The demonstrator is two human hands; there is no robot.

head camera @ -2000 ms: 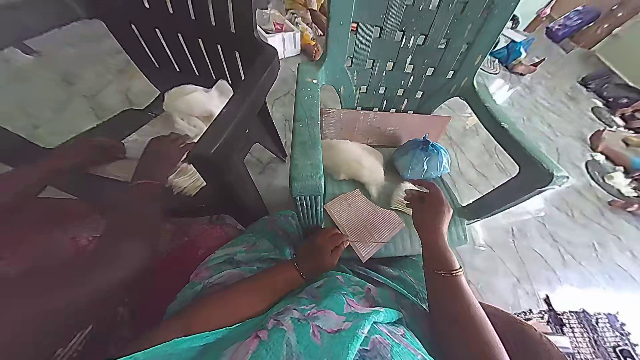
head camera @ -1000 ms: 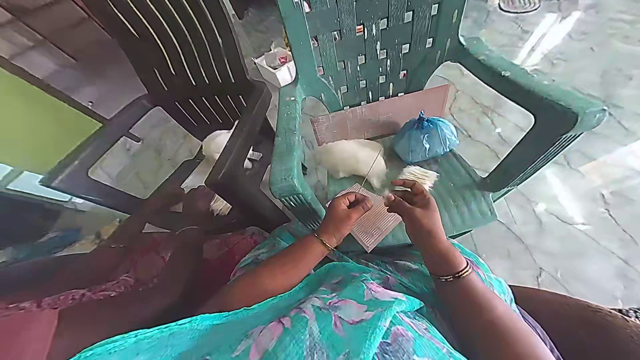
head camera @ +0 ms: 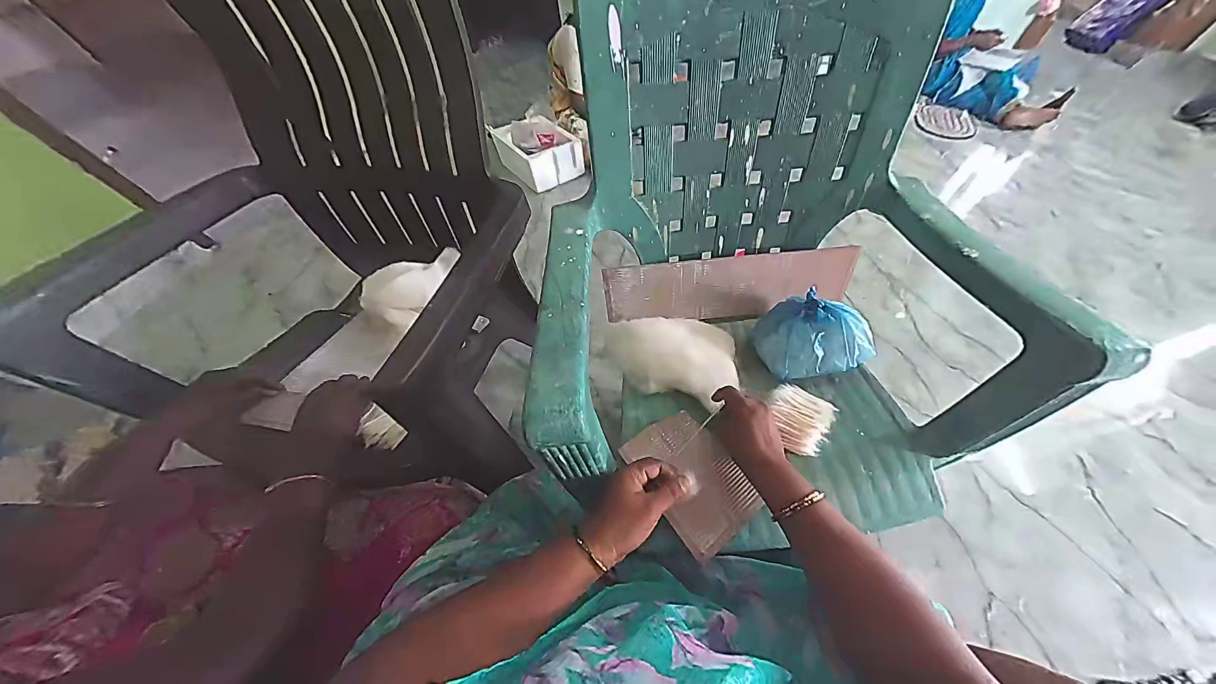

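My left hand (head camera: 641, 503) is over the lower edge of a ribbed brown board (head camera: 689, 475), thumb and forefinger pinched together, with a faint whitish wisp at their tips. My right hand (head camera: 750, 427) pinches a thin pale strand at the lower tip of a white cotton mass (head camera: 670, 356); whether it also grips the cotton is unclear. Just right of that hand lies a bundle of thin cream wicks (head camera: 803, 418). Behind the bundle a knotted blue plastic bag (head camera: 813, 337) sits on the seat of the green plastic chair (head camera: 893, 484).
A flat brown board (head camera: 731, 283) leans at the chair's backrest. To the left, another person's hands (head camera: 328, 413) work at a dark plastic chair (head camera: 503, 223) holding more white cotton (head camera: 404, 290). A white box (head camera: 537, 152) stands behind. Another person sits on the floor at upper right.
My hands, close together over the board a second ago, are now apart. My right hand has moved to the tip of the cotton. The view has shifted.
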